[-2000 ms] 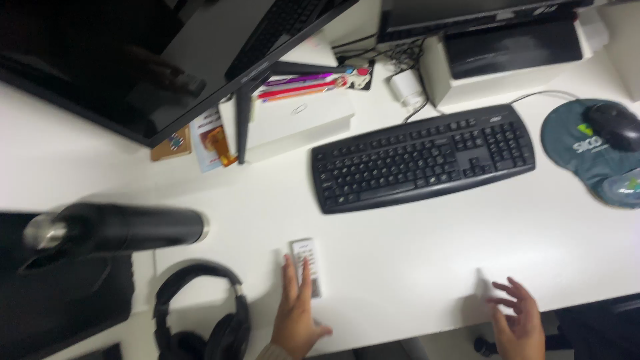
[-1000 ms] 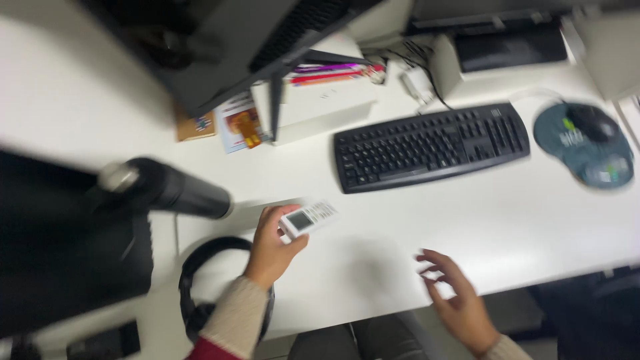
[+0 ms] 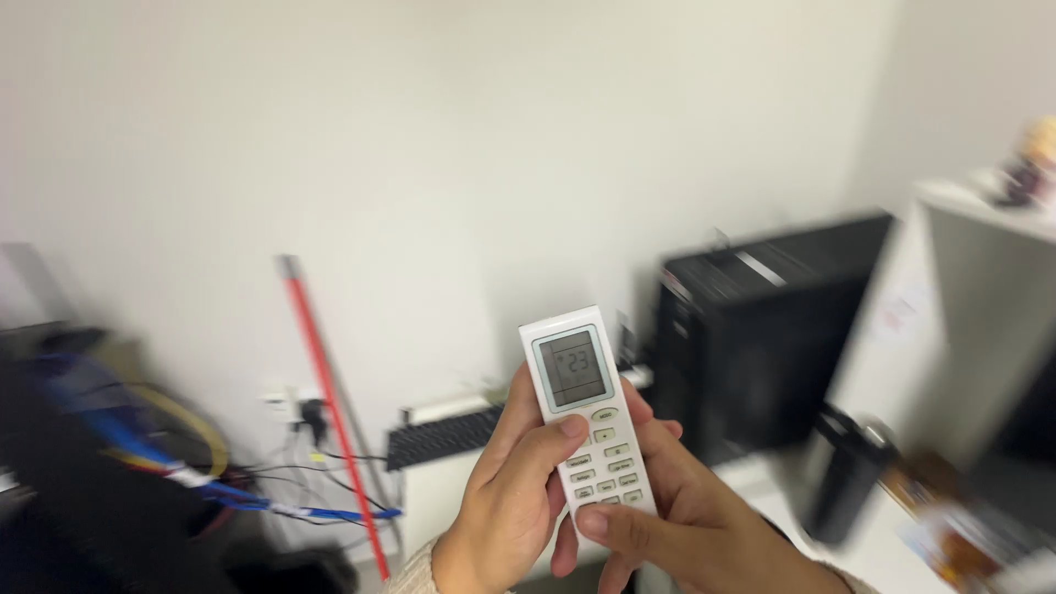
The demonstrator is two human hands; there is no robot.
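Both hands hold a white air conditioner remote control (image 3: 612,445) upright in front of me, its display and buttons facing me. My left hand (image 3: 516,478) grips its left side, with the thumb on a button just below the display. My right hand (image 3: 685,503) supports the right side and lower end, its thumb lying over the bottom buttons. Some of the right fingers are hidden behind the remote. The display is lit with no backlight and shows a number.
A black computer tower (image 3: 759,330) stands behind, against the wall. A black bottle (image 3: 846,470) is at the right, near a white shelf unit (image 3: 874,305). A black keyboard (image 3: 450,433) lies on a white desk. At the left are a red pole (image 3: 330,404), a wall socket (image 3: 280,406) and blue cables (image 3: 247,499).
The view has swung up to the wall. The remote lay on the desk by my left hand, then was lifted in it; now my right hand holds it too.
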